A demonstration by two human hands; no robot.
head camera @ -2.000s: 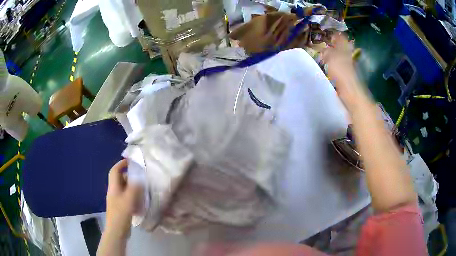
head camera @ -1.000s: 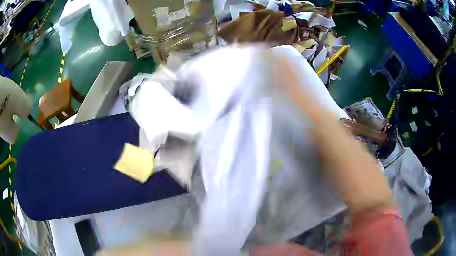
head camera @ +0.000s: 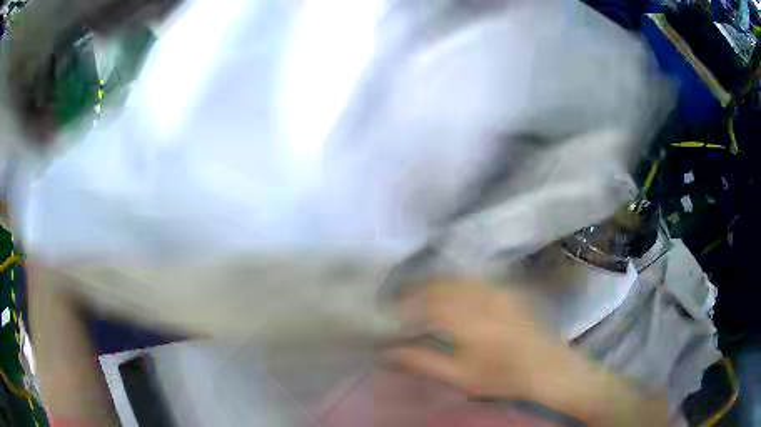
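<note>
The light grey-white garment (head camera: pixel 250 183) is raised and spread across most of the view, strongly blurred, with a beige-grey lower edge. My right hand (head camera: pixel 476 342) is at its lower edge near the centre, fingers closed on the cloth. My left forearm shows at the far left below the cloth. My left hand is hidden or blurred behind the garment, so its grip cannot be seen.
The white table edge with a dark slot (head camera: pixel 143 392) is at the lower left. A strip of the navy board (head camera: pixel 138 334) shows above it. The shiny iron (head camera: pixel 613 242) is at the right. More grey cloth (head camera: pixel 667 321) hangs below it.
The garment has been lifted off the table and now covers the board and background. My right hand has come down and nearer to me. My left arm has moved to the far left.
</note>
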